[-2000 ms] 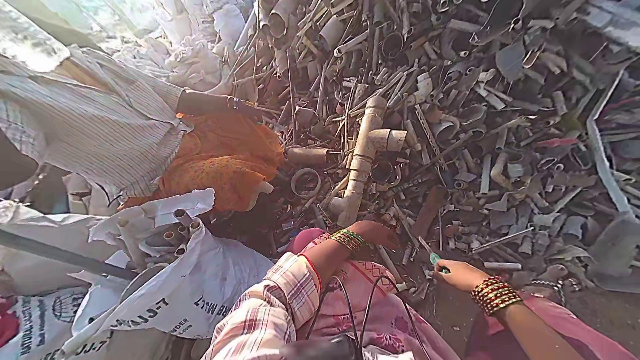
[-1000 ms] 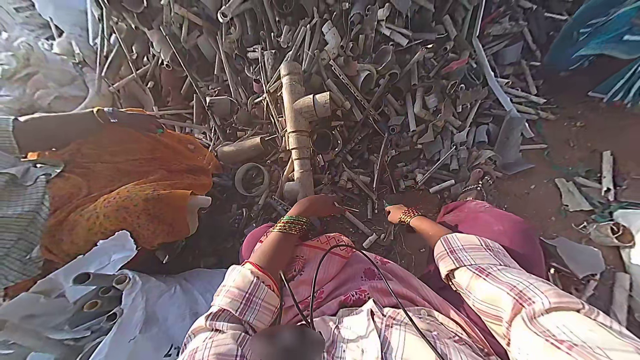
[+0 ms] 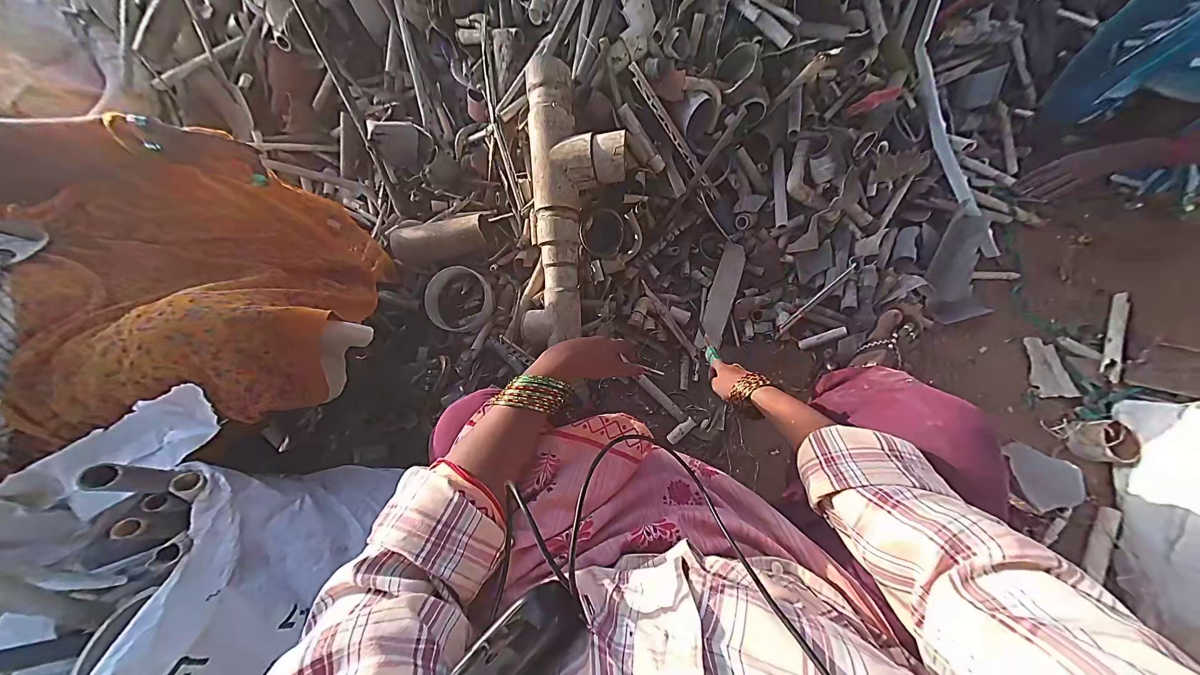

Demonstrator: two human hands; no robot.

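Observation:
My left hand (image 3: 589,359), with green and gold bangles, is over the scrap just below a jointed plastic pipe with a side branch (image 3: 555,197). Its fingers point right; a thin pale piece lies at their tips, and whether they grip it is unclear. To the right, my right hand (image 3: 727,378), with gold-coloured bangles, is closed round the green-wrapped end of a tool. A flat greyish strip (image 3: 724,291), which looks like its blade, points away from me. A short white pipe piece (image 3: 682,430) lies on the ground below and between my hands.
A heap of broken plastic pipes and fittings (image 3: 778,178) spreads ahead. Orange cloth (image 3: 187,262) worn by another person is at left, above a white sack (image 3: 272,553) with pipes. A co-worker's hand (image 3: 1078,169) reaches in at upper right. Pipe shards (image 3: 1050,368) lie at right.
The view has swung to the right, bringing a co-worker's hand and blue cloth in at upper right. My right hand's tool now points up and away over the scrap.

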